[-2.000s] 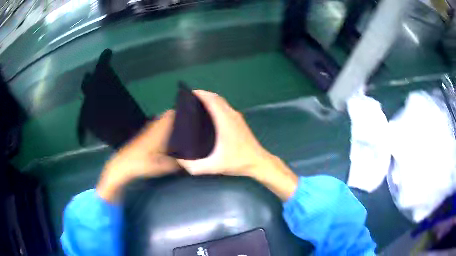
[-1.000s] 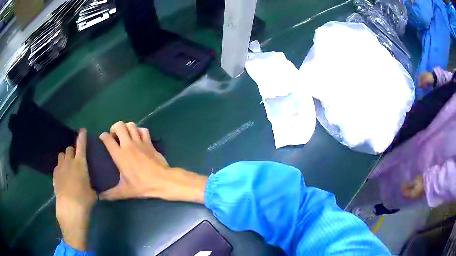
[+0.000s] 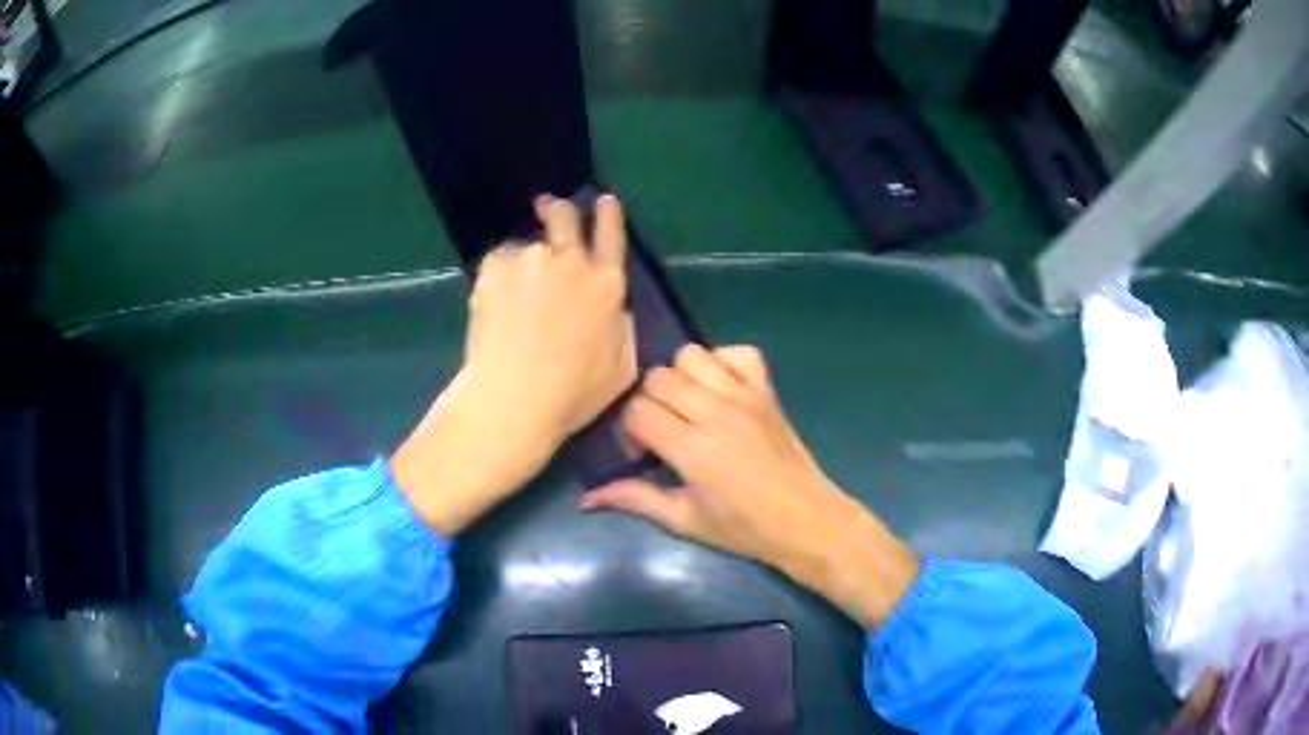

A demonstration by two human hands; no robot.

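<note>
A black box (image 3: 495, 129) stands open in front of me, its tall lid flap up at the back and its shallow tray towards me. My left hand (image 3: 553, 323) lies over the tray, fingers pressed on its inner part near the lid. My right hand (image 3: 711, 438) is at the tray's near right corner, fingers on the edge and thumb low at the front. The hands hide most of the tray. I cannot tell whether a separate insert is under them.
A dark slab with a white leaf mark (image 3: 653, 682) lies nearest me. Two open black boxes (image 3: 897, 180) stand beyond, right of centre. A pale post (image 3: 1177, 158), white paper (image 3: 1113, 431) and a white bundle in clear plastic (image 3: 1249, 495) are at the right. Black boxes (image 3: 65, 488) are at the left.
The view has swung left. The hands were around a dark piece beside the black box; now they are over the box's tray, with the lid upright behind.
</note>
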